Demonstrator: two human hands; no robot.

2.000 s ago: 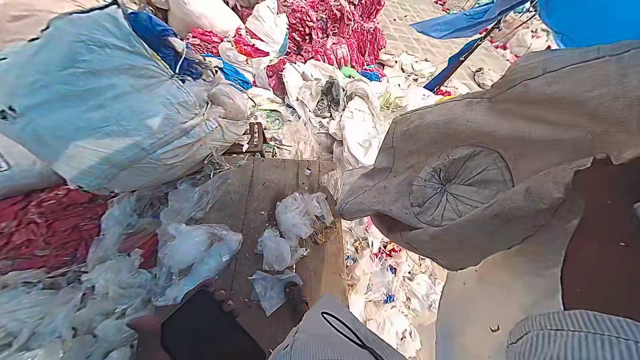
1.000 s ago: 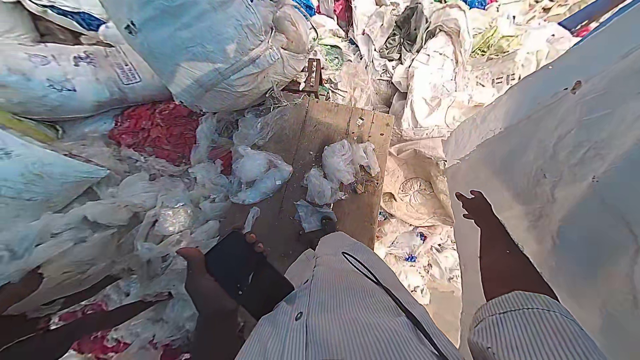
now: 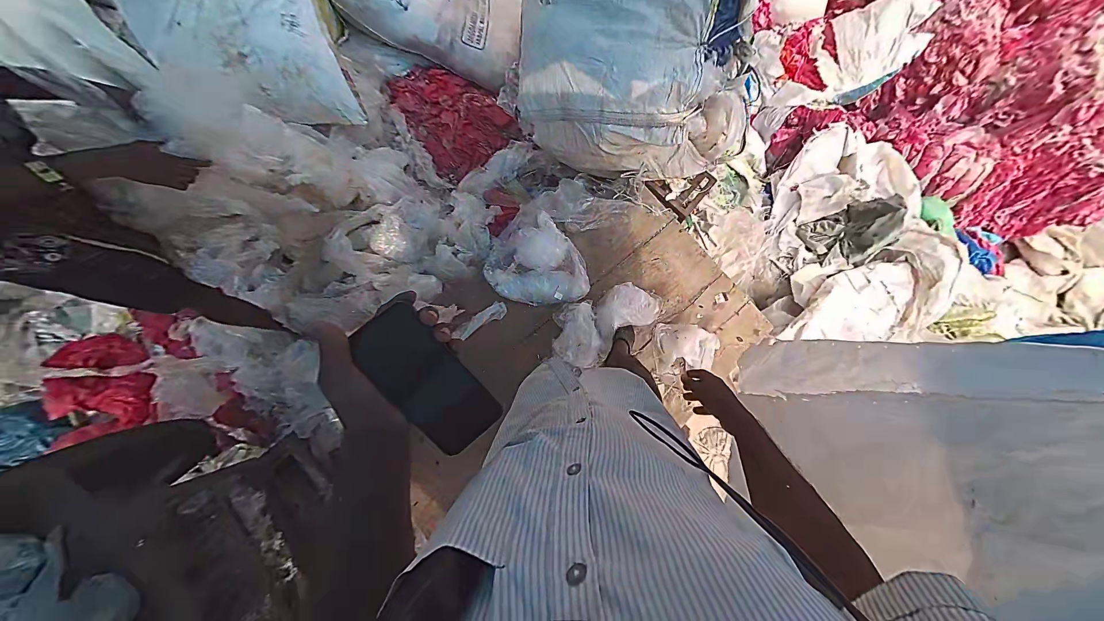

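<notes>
My left hand (image 3: pixel 345 375) grips a dark smartphone (image 3: pixel 424 373) by its edges, thumb on one side and fingertips on the other, left of my striped shirt (image 3: pixel 595 509). My right hand (image 3: pixel 709 392) hangs low at my right side with its fingers a little bent and apart, and nothing shows in it. Just beyond it lies a crumpled clear plastic bag (image 3: pixel 687 345) on a wooden board (image 3: pixel 681 267). More clear plastic bags (image 3: pixel 536 259) rest on the board ahead of me. A dark cord (image 3: pixel 733 496) runs down over the shirt.
Another person's arm (image 3: pixel 129 164) reaches over loose clear plastic film (image 3: pixel 319 181) at left. Stuffed woven sacks (image 3: pixel 621 86) stand ahead, and red plastic scrap (image 3: pixel 1009 112) is heaped at upper right. A grey sheet-like surface (image 3: pixel 914 448) rises close on my right.
My right hand has come away from the large pale surface on the right and down beside my shirt. The phone stays in my left hand. The view has swung left.
</notes>
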